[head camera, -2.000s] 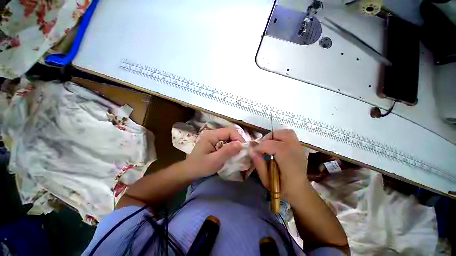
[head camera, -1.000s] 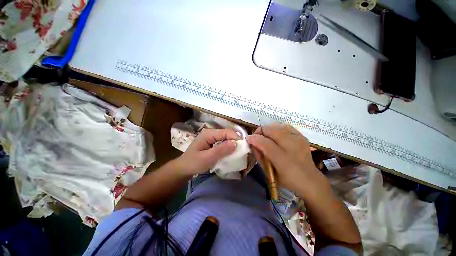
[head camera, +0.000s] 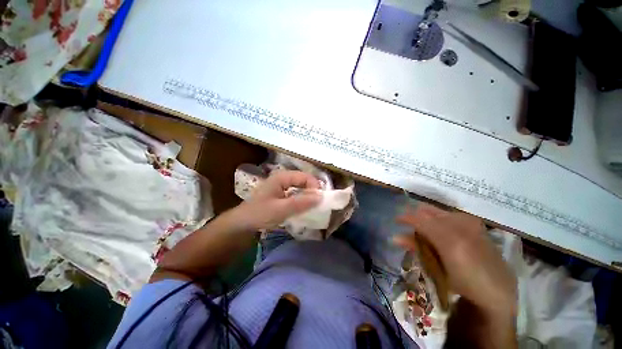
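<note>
My left hand (head camera: 281, 198) grips a bunched garment piece (head camera: 319, 217), pale with small red flowers, over my lap just below the table edge. My right hand (head camera: 455, 247) is blurred and apart from the cloth, to its right. A brown wooden handle (head camera: 432, 262), probably of an awl or seam ripper, lies in the right hand and points down toward my body. Its metal tip cannot be made out.
The white table (head camera: 239, 48) has a printed ruler along its front edge. Tweezers (head camera: 492, 54) and a black phone (head camera: 550, 82) lie on the machine bed. Floral garments (head camera: 109, 191) hang at left beside a blue edge (head camera: 102, 61); more cloth (head camera: 559, 300) is at right.
My right hand has moved away from the cloth to the right, with the wooden-handled tool. My left hand still holds the piece in nearly the same place.
</note>
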